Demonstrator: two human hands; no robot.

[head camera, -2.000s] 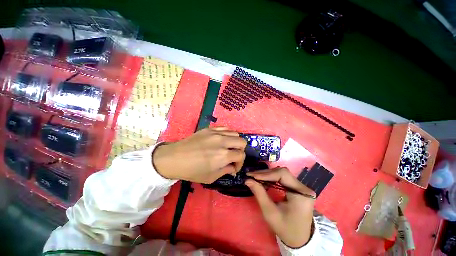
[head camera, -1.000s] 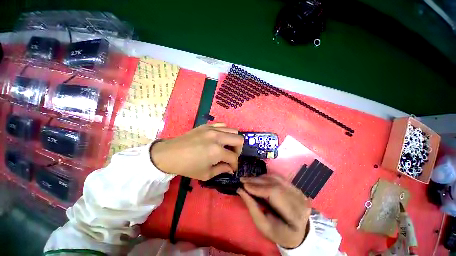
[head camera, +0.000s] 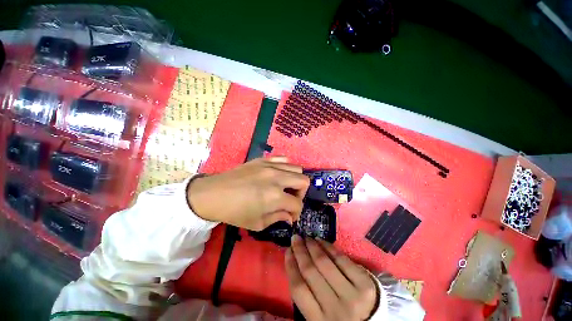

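Observation:
A black device housing (head camera: 317, 221) lies on the red mat, partly hidden by both hands. The front panel with the circuit board (head camera: 330, 185) sits just above it, with pale round marks. My left hand (head camera: 254, 193) grips the housing's left part, its fingertips at the upper edge. My right hand (head camera: 327, 280) is at the housing's lower edge with fingers extended and together; whether it holds anything cannot be seen. Black foam strips (head camera: 394, 229) lie on a white backing sheet (head camera: 370, 191) to the right.
Small black rings (head camera: 307, 113) lie in a triangle with a long line. An open orange box (head camera: 500, 188) of small rings and a tan pad (head camera: 480, 266) are at right. A blister tray (head camera: 135, 135) and a yellow sticker sheet (head camera: 188, 119) are at left. A dark bundle (head camera: 364, 24) lies on the green conveyor.
My right hand has turned and moved left and down, fingers now straighter; the thin dark tool between its fingers no longer shows. More of the housing shows. The dark bundle has moved left.

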